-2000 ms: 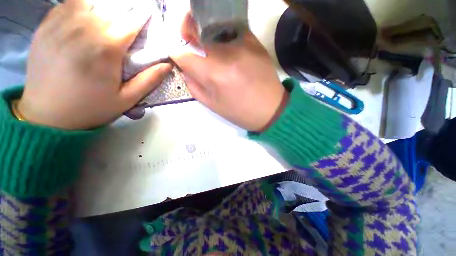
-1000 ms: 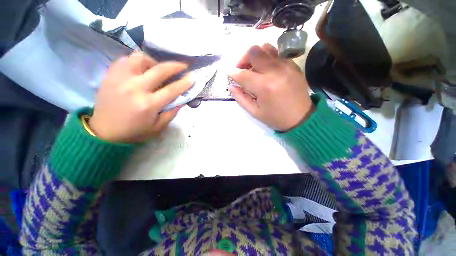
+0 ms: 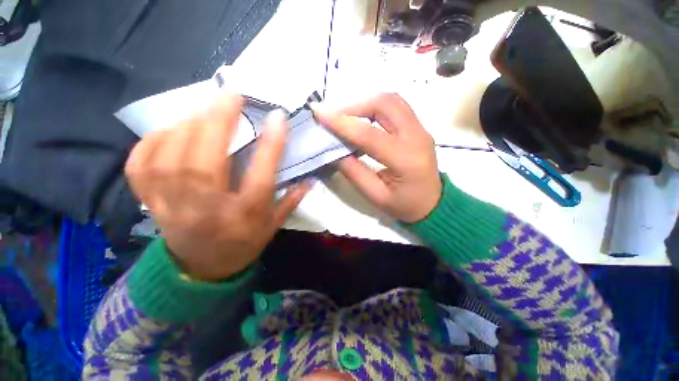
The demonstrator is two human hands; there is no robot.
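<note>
A folded pale pocketing piece (image 3: 309, 151) with dark lines and dark edges lies between my hands, in front of the machine. My right hand (image 3: 391, 152) pinches its right end between thumb and fingers. My left hand (image 3: 208, 186) is blurred and lies over its left part; whether its fingers grip the cloth cannot be told. A white backing sheet (image 3: 160, 111) sticks out left of the pocketing. A large dark garment panel (image 3: 82, 97) is heaped at the left.
The grey cup-shaped machine fitting (image 3: 451, 59) stands at the top. The black angular housing (image 3: 551, 71) is at the right, with turquoise thread snips (image 3: 551, 181) in front. A white curled sheet (image 3: 629, 212) lies farther right. A blue basket (image 3: 78, 279) is at lower left.
The view has shifted, showing more of the dark panel at the left. The cloth and both hands have come away from the needle area toward me, and the pocketing now lies between both hands.
</note>
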